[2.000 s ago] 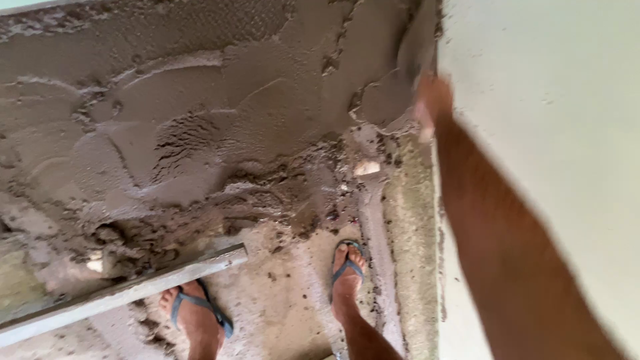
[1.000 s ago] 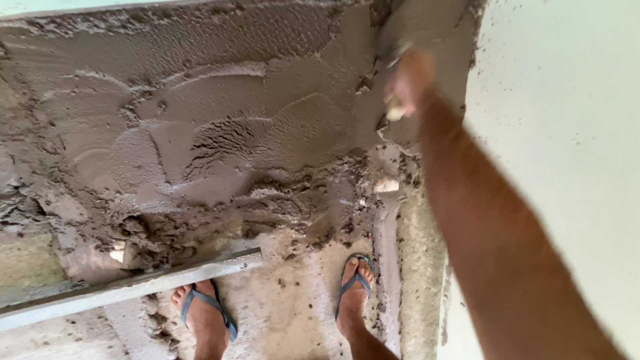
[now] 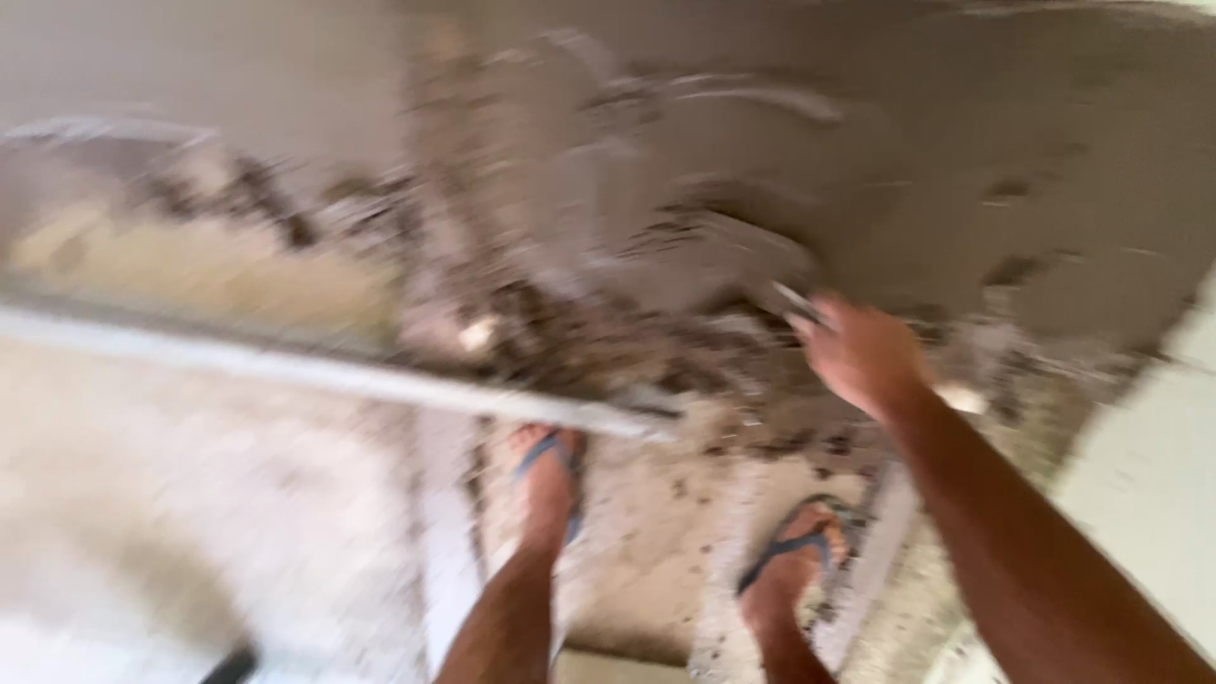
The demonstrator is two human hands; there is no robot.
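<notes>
My right hand [image 3: 863, 353] is closed around the handle of a trowel [image 3: 760, 249], whose blade, blurred by motion, lies against wet brown mortar [image 3: 912, 180]. The mortar is spread over the floor ahead of my feet, smooth toward the right and back, rough and crumbly along its near edge. My left hand is out of the frame. A long, straight, pale bar [image 3: 313, 370] lies from the left edge to just past my foot on the left, beside the mortar's ragged edge.
My feet [image 3: 551, 465] in flip-flops stand on a rough floor with mortar crumbs. A pale wall [image 3: 1149, 475] rises at the right. Small pale lumps [image 3: 479, 332] sit in the mortar's near edge. A dark object [image 3: 231, 665], too blurred to name, shows at the bottom left.
My right hand has moved away from the corner by the right wall to the rough near part of the mortar, closer to my feet. The view has swung left.
</notes>
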